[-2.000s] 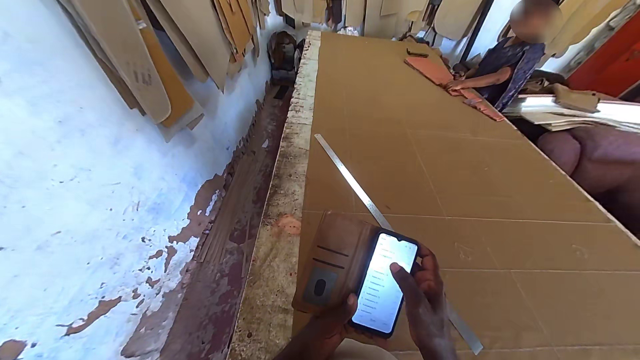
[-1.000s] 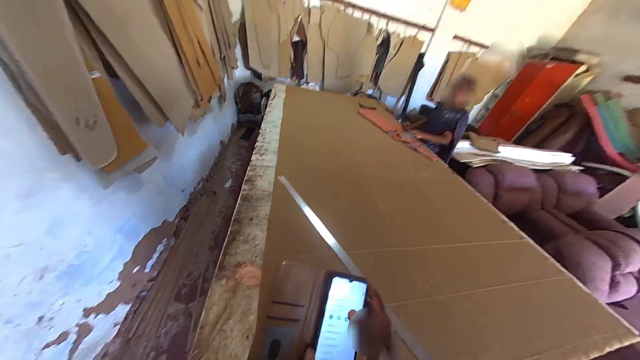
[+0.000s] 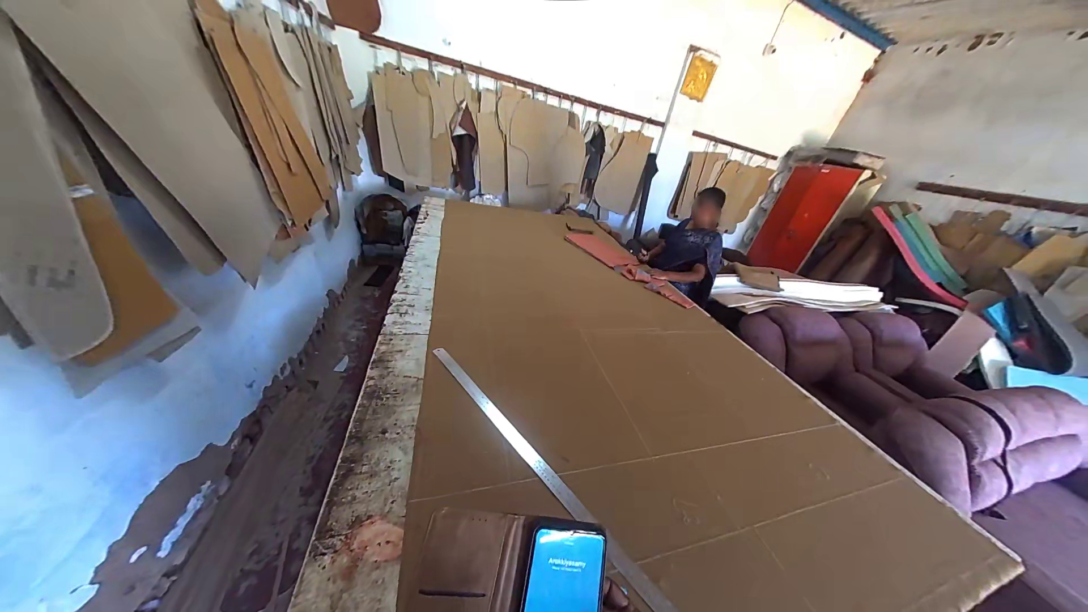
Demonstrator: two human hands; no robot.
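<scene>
A smartphone (image 3: pixel 564 569) in an opened brown flip case (image 3: pixel 467 557) is at the bottom centre, its screen lit blue with some writing. Fingertips of my right hand (image 3: pixel 616 595) grip the phone's right edge; the rest of that hand is below the frame. My left hand is out of sight. Just beyond the phone, a long steel ruler (image 3: pixel 518 444) lies diagonally on the brown sheet (image 3: pixel 544 306) that covers the large table, and it passes behind the phone and my fingers.
At the table's far right side a person (image 3: pixel 688 251) handles reddish-orange pieces (image 3: pixel 608 253). Cardboard templates (image 3: pixel 531 140) hang along the walls. Purple upholstered seating (image 3: pixel 922 425) stands on the right, near a stack of white sheets (image 3: pixel 799 293) and a red cabinet (image 3: pixel 799 217).
The view has tilted up, putting the phone lower in frame. The phone's screen has turned from a white list to blue. My left hand, seen at the case two seconds ago, is out of view.
</scene>
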